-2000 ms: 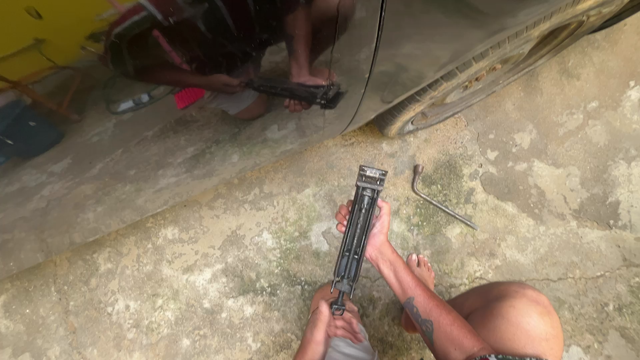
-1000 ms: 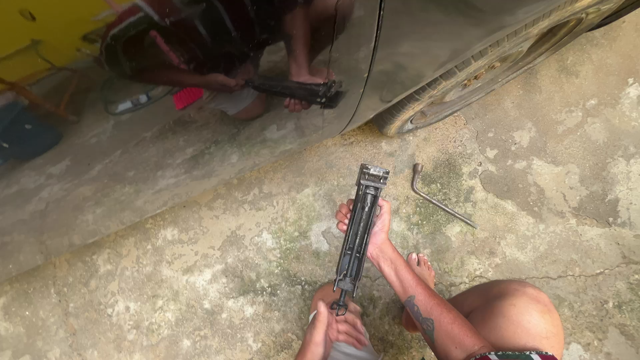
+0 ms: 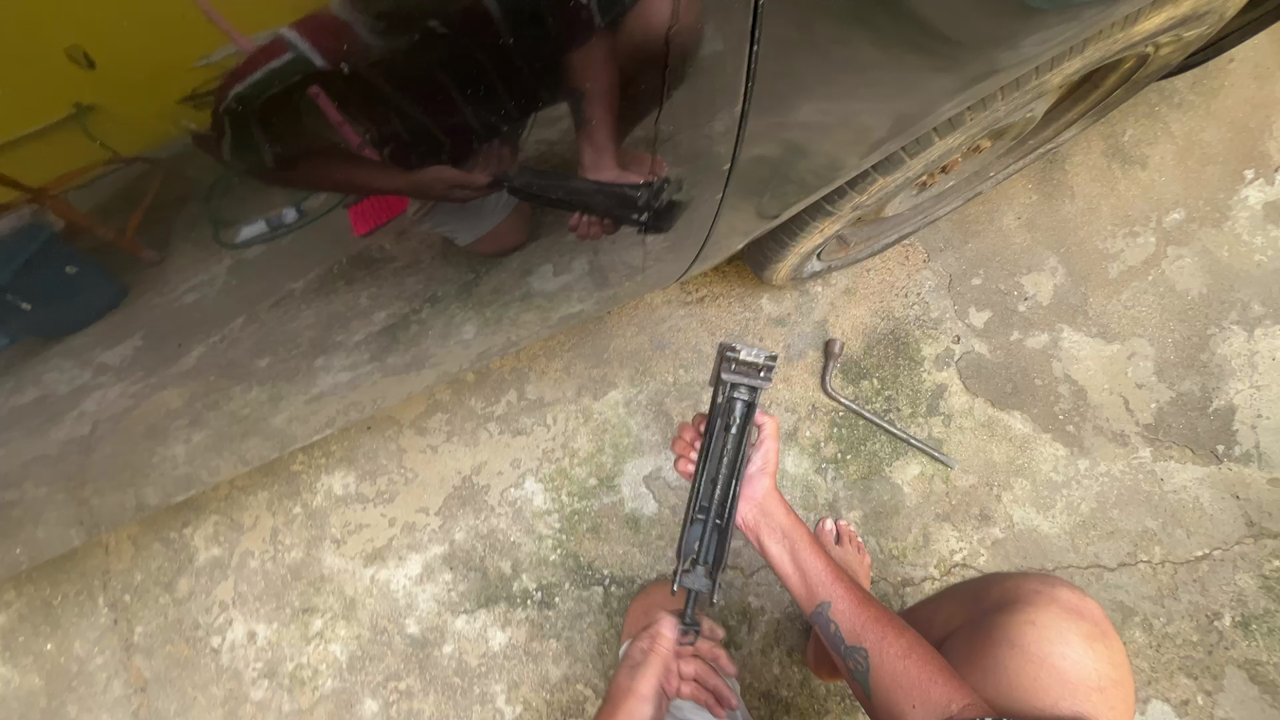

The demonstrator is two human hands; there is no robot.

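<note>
A black metal scissor jack (image 3: 718, 480), folded nearly flat, is held up over the concrete floor. My right hand (image 3: 760, 455) wraps around its upper half from behind, with fingertips showing on the left side. At the jack's lower end, my left hand (image 3: 685, 665) has its thumb and fingers at the screw's end eye (image 3: 689, 628); the fingers look slightly blurred. An L-shaped lug wrench (image 3: 885, 415) lies on the concrete to the right of the jack, its socket end toward the car.
The dark, glossy car door (image 3: 480, 200) fills the upper left and mirrors my hands and the jack. A car wheel (image 3: 960, 160) stands at the upper right. My bare foot (image 3: 845, 550) and bent knee (image 3: 1030, 640) are at the lower right, over cracked concrete (image 3: 350, 560).
My left hand's fingers have shifted slightly at the screw end. My right hand, the jack and the lug wrench have stayed in about the same place.
</note>
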